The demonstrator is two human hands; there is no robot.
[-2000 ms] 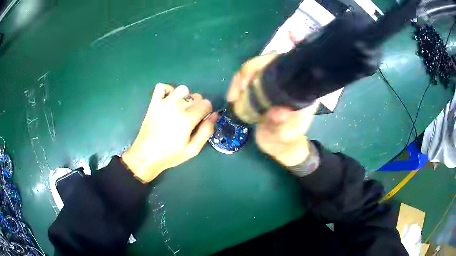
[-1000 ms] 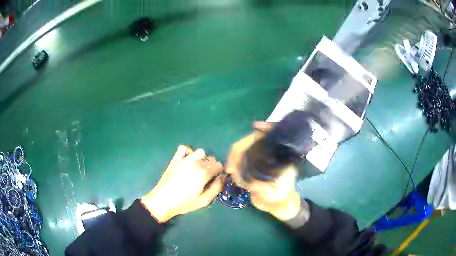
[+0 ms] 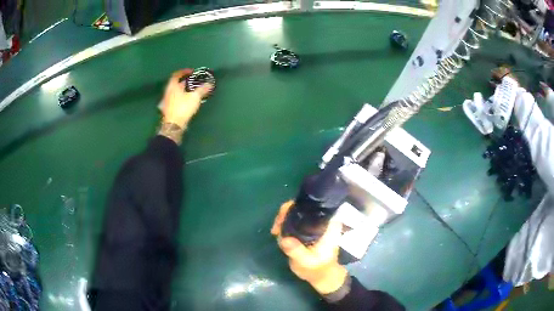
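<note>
My left hand (image 3: 177, 103) is stretched out over the far part of the green surface and grips a small dark round unit (image 3: 200, 80) with a ribbed, shiny top. Whether the unit touches the surface is unclear. My right hand (image 3: 313, 255) is wrapped around the black electric screwdriver (image 3: 319, 197), beside the front of the white screw feeder (image 3: 372, 191). The screwdriver's tip is hidden by my hand. A metallic coil spring (image 3: 437, 79) rises above the screwdriver.
Other dark round units lie at the far left (image 3: 68, 96), far centre (image 3: 285, 58) and far right (image 3: 398, 39). A blue-silver heap (image 3: 18, 261) is at the left edge. A dark pile (image 3: 511, 161), white power strip (image 3: 503, 103) and another person's pale sleeve (image 3: 537, 121) are at right.
The view has shifted towards the far side. My left hand has left the blue board in front of me and reached forward, taking hold of a dark unit. The blue board is no longer visible.
</note>
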